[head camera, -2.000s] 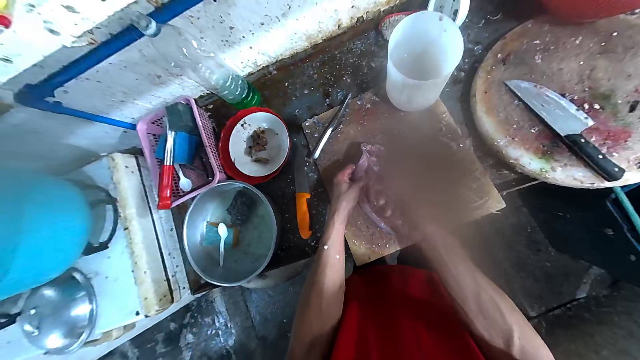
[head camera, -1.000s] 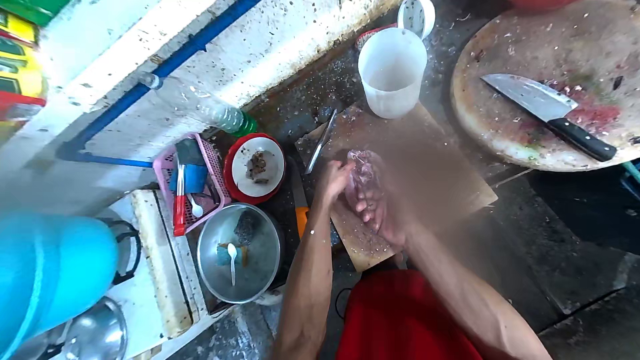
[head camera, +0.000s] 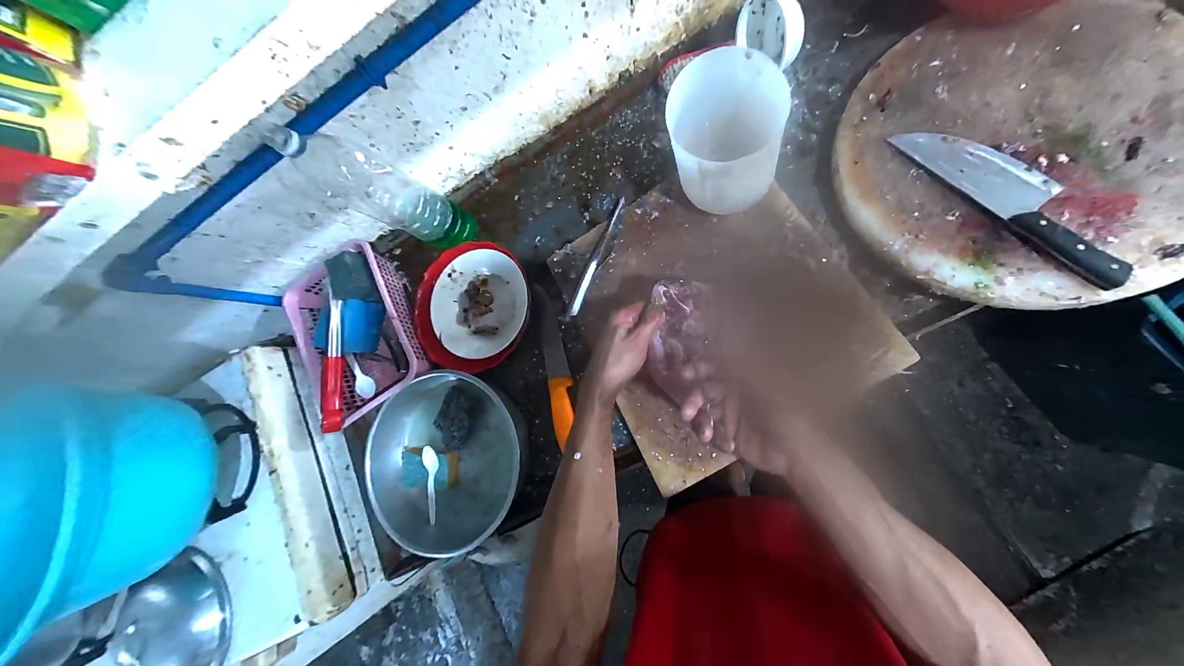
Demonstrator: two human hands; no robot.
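A pale pink, glistening piece of raw meat (head camera: pixel 680 338) is over a square wooden board (head camera: pixel 675 458). My left hand (head camera: pixel 629 347) grips its upper left end between thumb and fingers. My right hand (head camera: pixel 731 421) is at its lower right end, fingers curled against it; a brown blur beside this hand hides part of the board, so its hold is unclear. A slim metal tool (head camera: pixel 597 259), perhaps a knife, lies at the board's upper left edge. Behind the board's far edge stands a translucent white plastic container (head camera: pixel 726 139).
A cleaver-like kitchen knife (head camera: pixel 1017 199) lies on a round chopping block (head camera: pixel 925 83) at right. To the left are an orange-handled knife (head camera: pixel 561 407), a white bowl (head camera: pixel 453 324) with scraps, a metal basin (head camera: pixel 379 499), a pink basket (head camera: pixel 301 305) and a plastic bottle (head camera: pixel 407 199).
My right hand, mostly hidden by the blur two seconds ago, now shows its fingers at the meat's lower end. My left hand keeps hold of the upper end.
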